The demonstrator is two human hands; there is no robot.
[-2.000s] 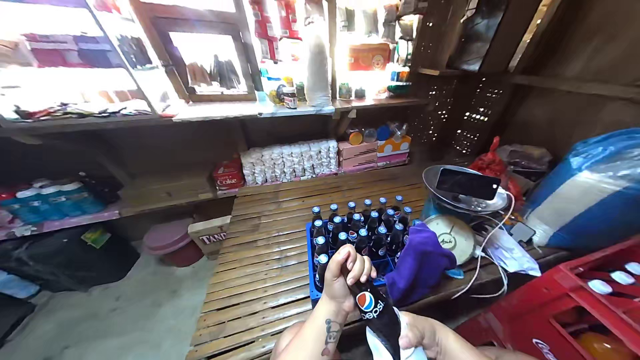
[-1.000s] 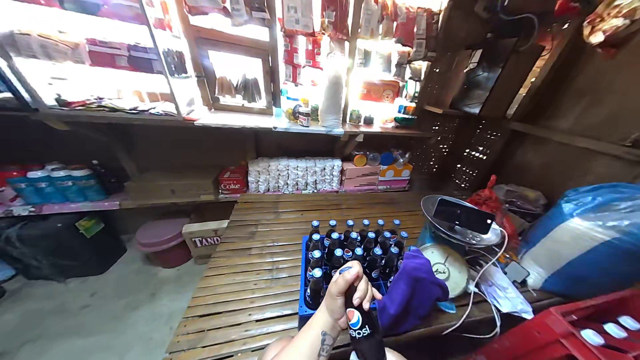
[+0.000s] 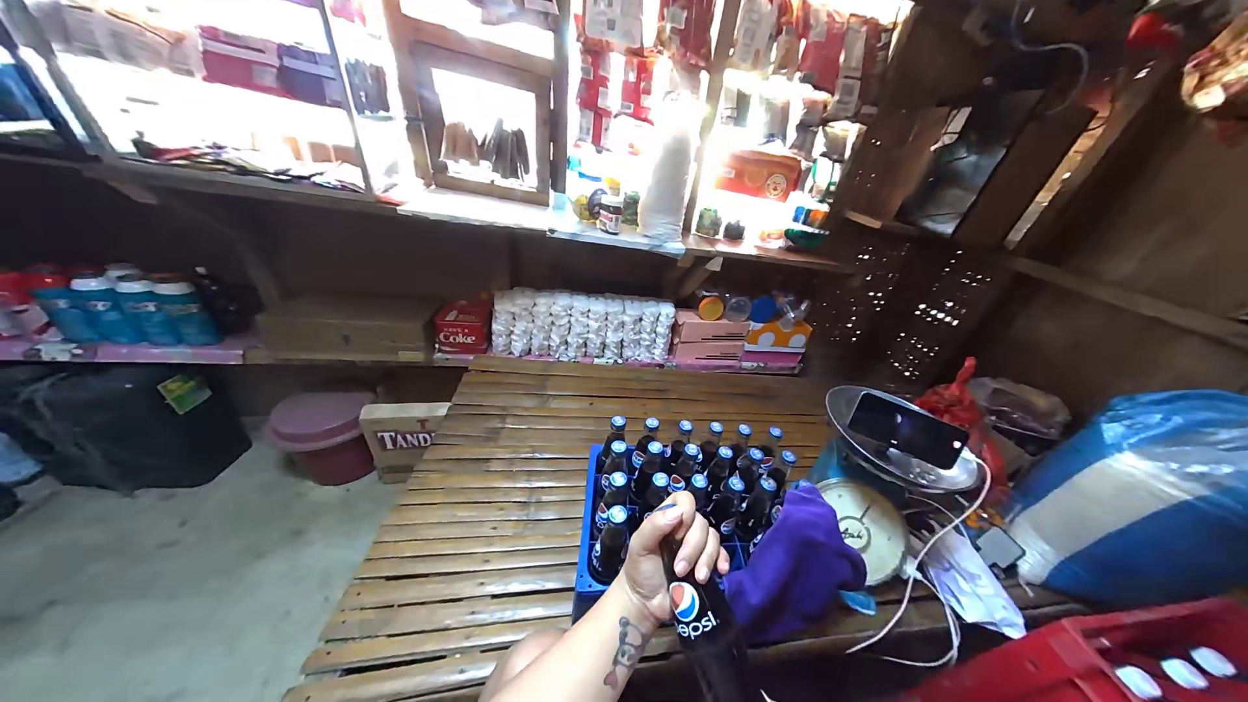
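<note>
My left hand point(image 3: 673, 551) is closed around the neck of a dark glass Pepsi bottle point(image 3: 697, 624), which is tilted, its base running off the bottom edge. My right hand is out of view. Just beyond my left hand, a blue plastic crate point(image 3: 588, 556) holds several capped Pepsi bottles point(image 3: 717, 468) in rows. A purple cloth point(image 3: 799, 570) is bunched at the crate's right side, close to the held bottle.
The crate is on a bamboo-slat platform point(image 3: 458, 546). To the right are a weighing scale point(image 3: 863, 531) with a phone point(image 3: 907, 431) on its pan, a white cable point(image 3: 960, 517), a blue-and-white sack point(image 3: 1141, 497) and a red crate point(image 3: 1102, 653). Stocked shelves line the back.
My right hand and the white cloth by the bottle, seen two seconds ago, have left the view. My left hand keeps hold of the bottle's neck. The view has shifted somewhat.
</note>
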